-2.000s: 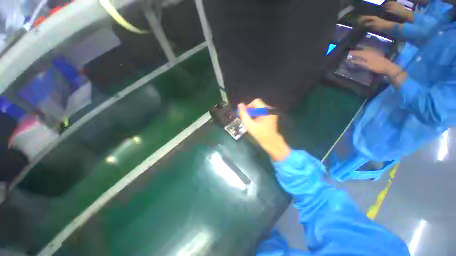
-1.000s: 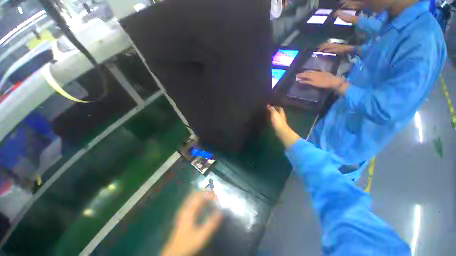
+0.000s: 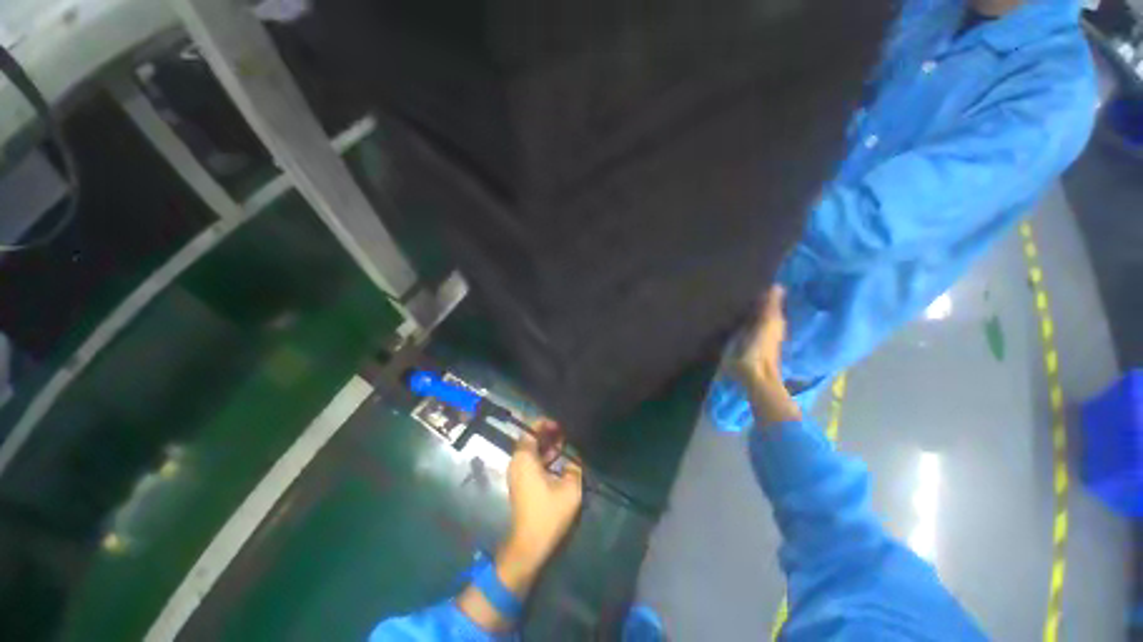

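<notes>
A tall stack of black trays [image 3: 589, 188] fills the upper middle of the view, very close. My left hand [image 3: 544, 492], with a blue wrist band, has its fingers curled at the stack's near lower corner. My right hand [image 3: 762, 357] holds the stack's right edge; part of it is hidden. The soldering iron [image 3: 445, 391] with a blue handle lies left of my left hand, beside a dark holder and over a small pale silvery square [image 3: 435, 423].
A green bench mat [image 3: 364, 527] lies below, with a pale metal rail [image 3: 270, 508] and a green conveyor belt to its left. A metal post [image 3: 295, 138] stands left of the stack. A person in a blue smock [image 3: 928, 201] is at the right. A blue bin [image 3: 1122, 439] shows at the far right.
My right hand let go of the iron's blue handle and moved to the stack's right edge. My left hand came in from below to the stack's lower corner. The stack looks nearer and further right over the bench edge.
</notes>
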